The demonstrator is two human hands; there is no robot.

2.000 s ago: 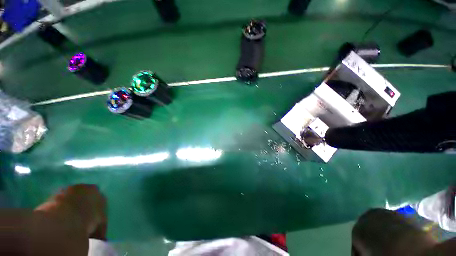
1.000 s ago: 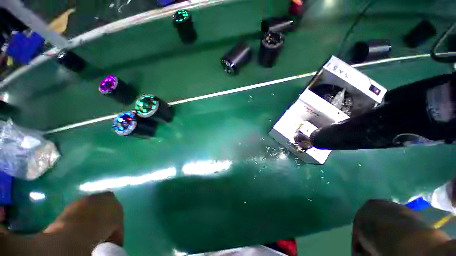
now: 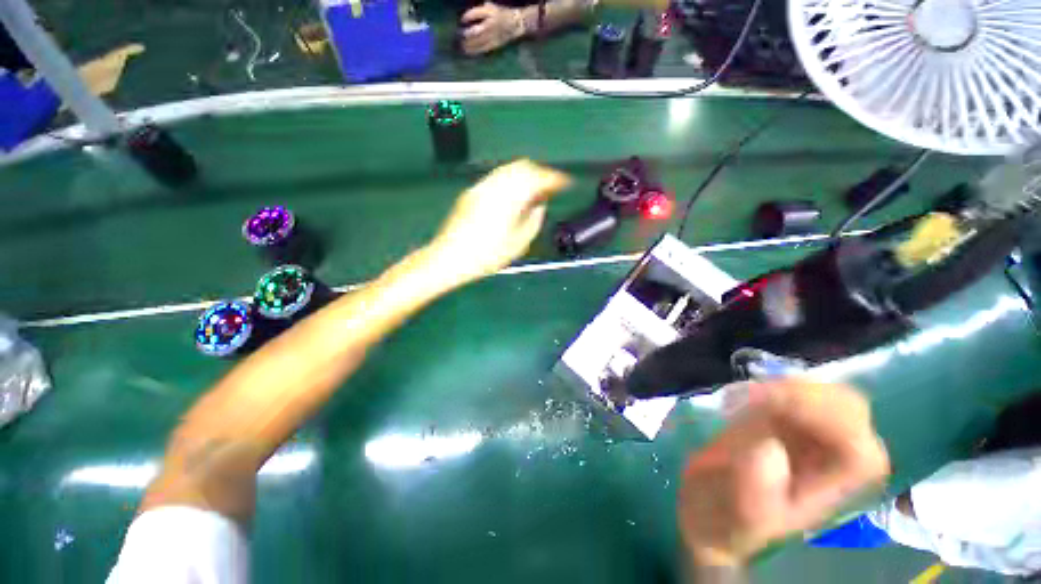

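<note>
My left hand [image 3: 502, 217] is stretched forward over the green surface, blurred, with nothing visible in it. It is left of a lying black cylindrical unit [image 3: 587, 230], not touching it. Another unit [image 3: 623, 185] and a red light [image 3: 654, 204] are just behind. My right hand [image 3: 788, 468] is near and blurred, fingers curled, just below the black power screwdriver [image 3: 765, 342]; whether it touches or holds anything is unclear. The driver's tip end lies over the white screw feeder [image 3: 599, 348]. Screws [image 3: 559, 434] are scattered beside the feeder.
Lit units with purple [image 3: 269, 226], green [image 3: 283, 291] and blue [image 3: 224, 329] rings stand at left; a green-lit one [image 3: 448, 131] is farther back. Dark units [image 3: 788, 218] lie beyond the feeder. A white fan [image 3: 936, 69], blue box [image 3: 377, 40] and another person's hand [image 3: 493, 27] are at the far side.
Both hands have come up from the lower edge, the left reaching far forward, the right toward the driver. The view has tilted up, showing the fan and another person's hand. A red light now shows.
</note>
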